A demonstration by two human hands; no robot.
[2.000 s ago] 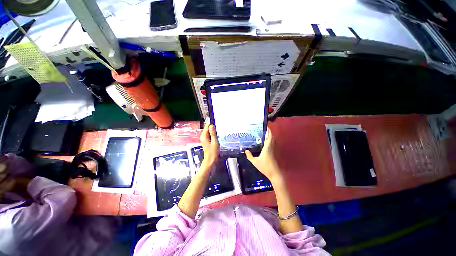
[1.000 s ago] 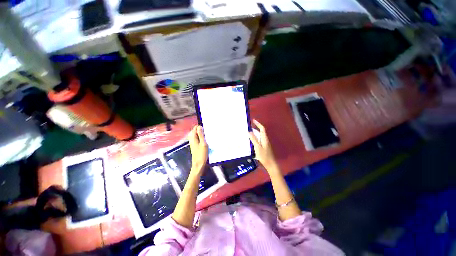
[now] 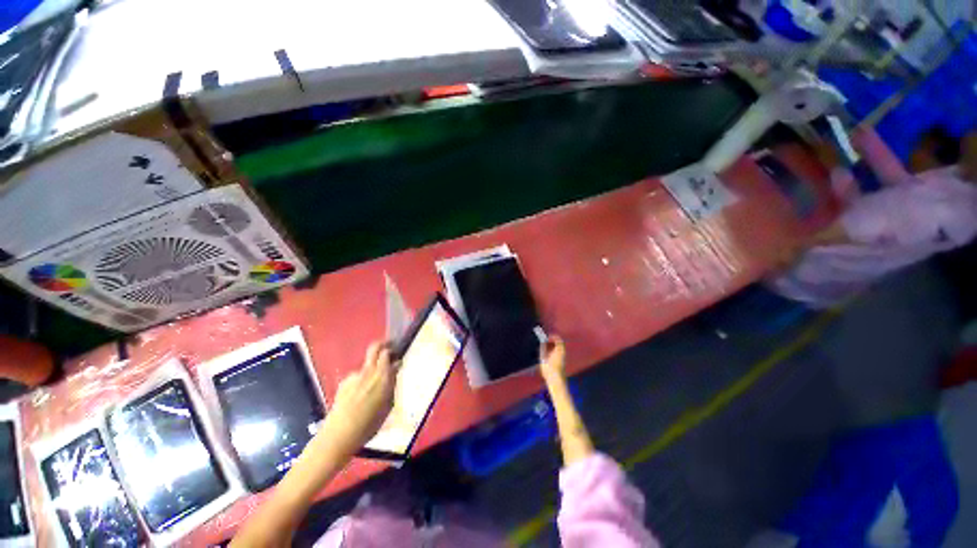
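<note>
My left hand (image 3: 367, 392) holds a tablet (image 3: 425, 377) tilted on edge, its screen lit white, with a thin white sheet (image 3: 396, 307) beside its upper end. My right hand (image 3: 552, 355) is at the lower right edge of a dark-screened tablet (image 3: 498, 313) that lies on a white foam sheet (image 3: 454, 260). A small white patch shows at the fingertips. Whether the fingers grip the tablet's edge cannot be told.
Several tablets (image 3: 268, 411) lie on white sheets along the red bench (image 3: 584, 268) at left. A camera test chart (image 3: 161, 257) stands behind them. A white shelf (image 3: 354, 43) runs above. A blue tote (image 3: 504, 434) is below the bench. Another person (image 3: 889, 236) is at right.
The view has swung right. The lit tablet went from upright in both hands to tilted in my left hand alone. My right hand has let go and moved to the dark tablet on the right.
</note>
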